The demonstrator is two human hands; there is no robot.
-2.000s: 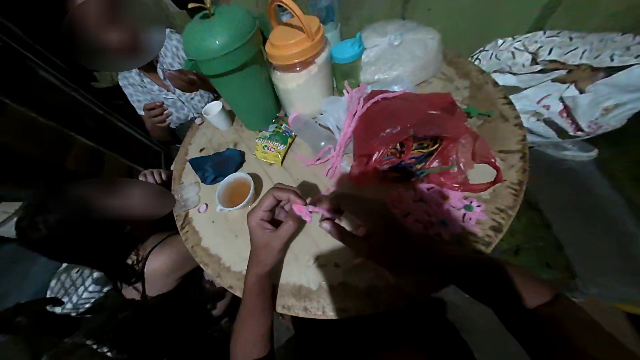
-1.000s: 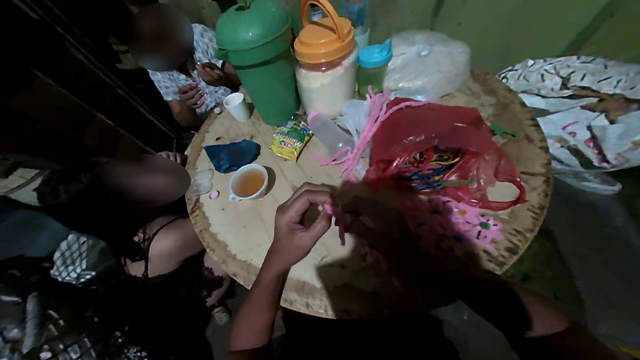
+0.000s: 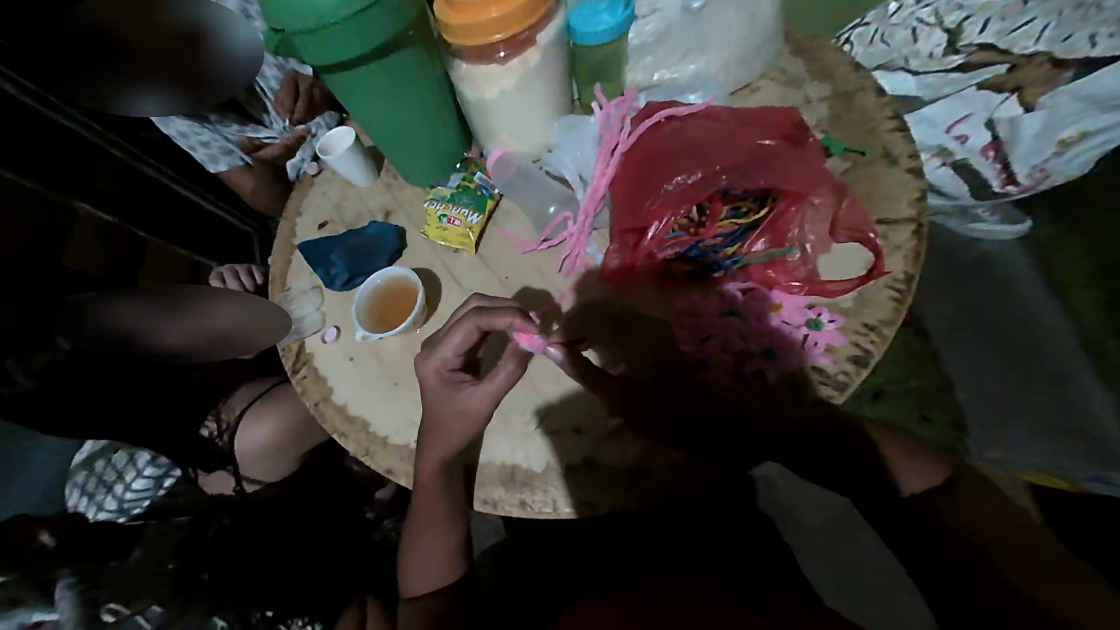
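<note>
My left hand (image 3: 472, 359) pinches a small pink piece (image 3: 530, 341), which looks like yarn or pipe cleaner, between thumb and fingers. My right hand (image 3: 604, 372), mostly in deep shadow, meets it from the right, its fingertips at the same piece. Long pink strands (image 3: 604, 166) lie beyond my hands against a red plastic bag (image 3: 717, 149). Through the bag's opening a tangle of coloured strands (image 3: 722, 223) shows. Pink flower shapes (image 3: 805, 324), one with a green centre, lie in front of the bag, partly hidden by shadow.
A cup of brown liquid (image 3: 391, 303), a dark blue cloth (image 3: 353, 254), a yellow snack packet (image 3: 461, 210) and a white cup (image 3: 347, 157) stand left. Behind are a green pitcher (image 3: 376, 79), an orange-lidded jar (image 3: 507, 79) and a blue-lidded container (image 3: 600, 52). Two people sit at the left.
The pink piece hung down from my fingers a second ago; now it is held sideways between both hands. The view has moved closer to the table.
</note>
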